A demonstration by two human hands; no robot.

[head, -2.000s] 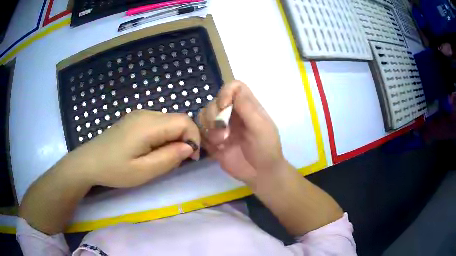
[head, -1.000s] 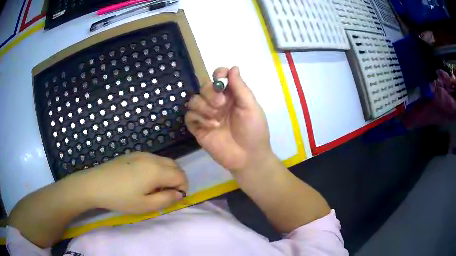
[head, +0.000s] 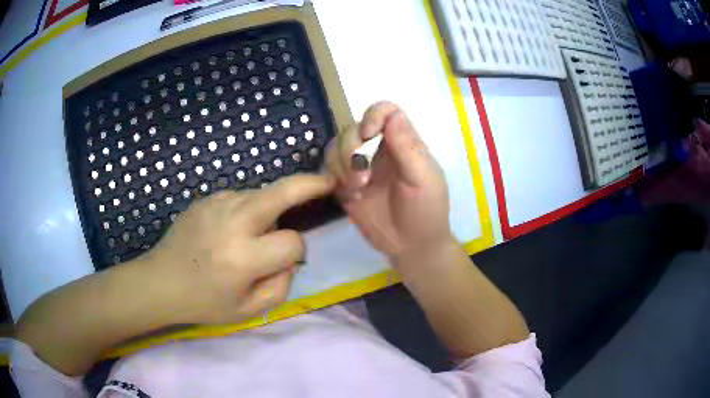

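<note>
The black blister tray point(head: 195, 132) holds rows of small round parts with bright centres. My right hand point(head: 393, 175), beside the tray's right edge, pinches a small white cylindrical piece with a dark round end point(head: 363, 159) between thumb and fingers. My left hand point(head: 233, 249) is over the tray's near edge, its index finger stretched to my right hand's fingers. A small dark spot shows by the left hand's lower fingertips; whether it is a held thing cannot be told. The left hand hides some near pockets.
Brown cardboard point(head: 327, 54) lies under the tray. A clear pen point(head: 204, 13) and part of a pink stick lie beyond it, near another black tray point(head: 117, 6). Pale foam trays point(head: 498, 35) are at the right, past yellow and red tape. Part of a person shows at far right.
My left hand has risen from the front edge towards my right hand, its index finger now extended. My right hand still holds the white piece, now tilted differently. The view has shifted slightly.
</note>
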